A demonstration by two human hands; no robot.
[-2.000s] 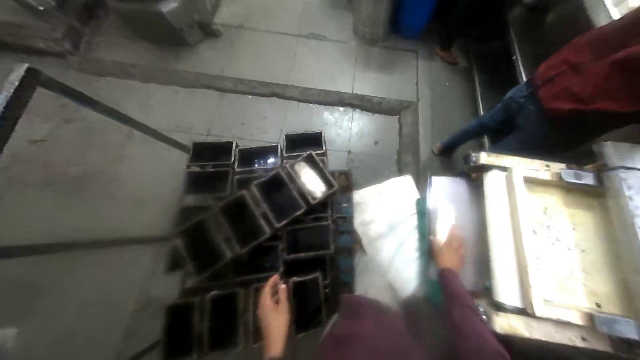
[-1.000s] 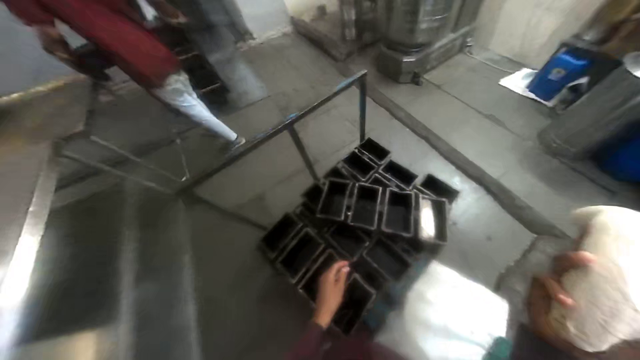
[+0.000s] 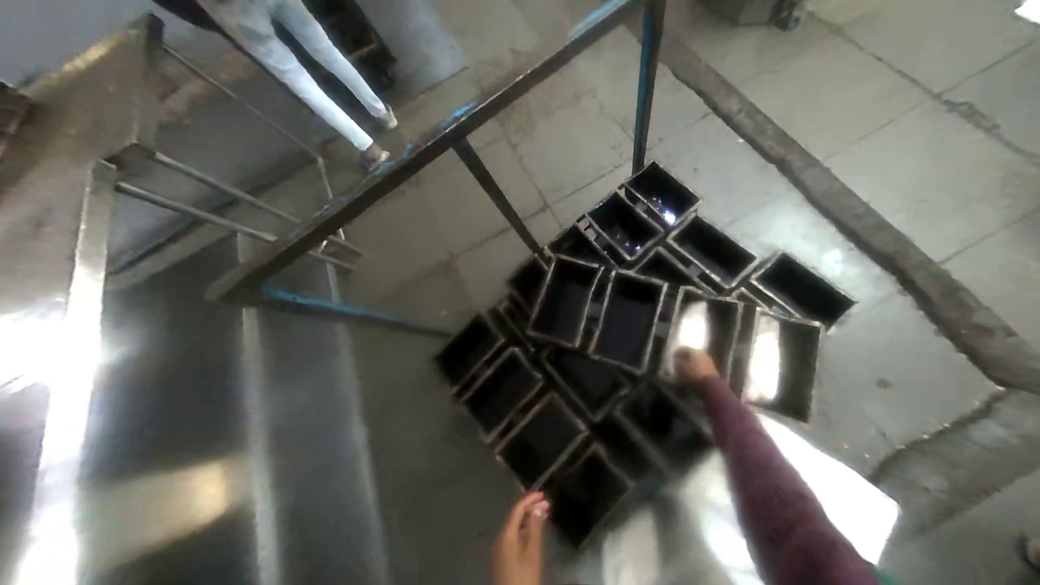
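Dark metal loaf pans, joined in strapped sets, lie in a crossed stack. The upper set of pans [image 3: 626,321] runs across the middle. My right hand [image 3: 695,366] is at the near side of one of its pans, fingers bent; blur hides whether it grips the rim. Beside the near corner of a lower set of pans [image 3: 540,439] is my left hand [image 3: 520,528], its fingers curled slightly near the rim; contact is not clear. A white sheet or bag [image 3: 821,479] lies under my right forearm.
A metal frame with chipped blue paint [image 3: 455,134] stands behind and left of the stack. Metal rails and a shiny surface [image 3: 301,455] fill the left side. A person's legs in pale trousers [image 3: 309,69] show at the top left. A raised floor ridge [image 3: 821,187] runs at the right.
My right hand has left the pale bundle it was touching and is now at the upper set of pans. The view has swung and moved closer to the stack.
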